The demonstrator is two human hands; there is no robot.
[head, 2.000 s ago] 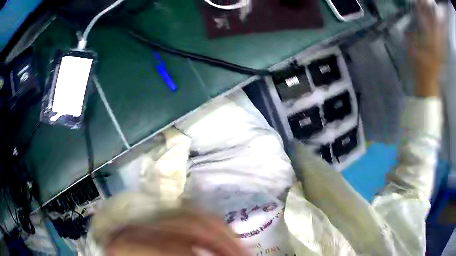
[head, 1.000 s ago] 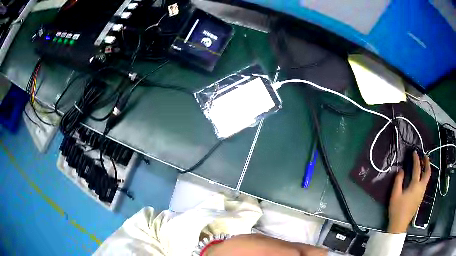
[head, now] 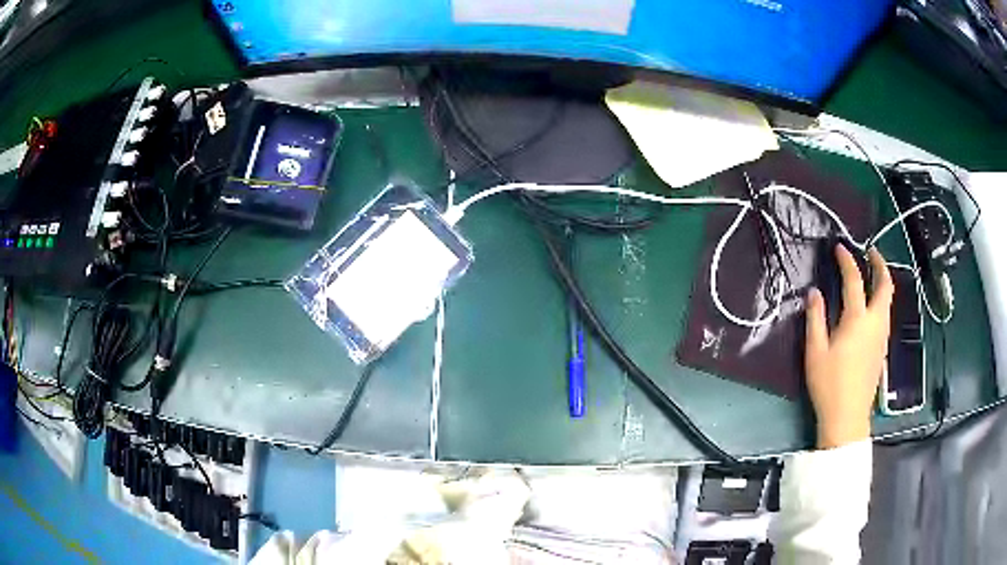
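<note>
My right hand (head: pixel 848 359) rests on a black computer mouse (head: pixel 848 265) on the dark maroon mouse pad (head: pixel 734 331). My left hand is not in view. A bagged screen unit (head: pixel 387 278) with a white screen lies left of centre, in clear shiny wrap. A white USB cable (head: pixel 574 191) runs from its upper right corner and loops over the mouse pad. A second unit (head: pixel 289 166) with a dark screen lies behind it to the left. The smartphone (head: pixel 904 359) lies just right of my hand.
A monitor (head: pixel 685 39) stands at the back, with yellow paper (head: pixel 696 138) below it. The test box (head: pixel 72 182) and tangled cables are at left. A blue pen (head: pixel 576 384) lies beside a thick black cable (head: pixel 629 381). Trays (head: pixel 252 486) of black units sit below the front edge. A USB hub (head: pixel 922 215) is at right.
The view has swung upright, bringing the monitor into sight. My right hand remains on the mouse. The left forearm seen at the bottom before is out of the picture.
</note>
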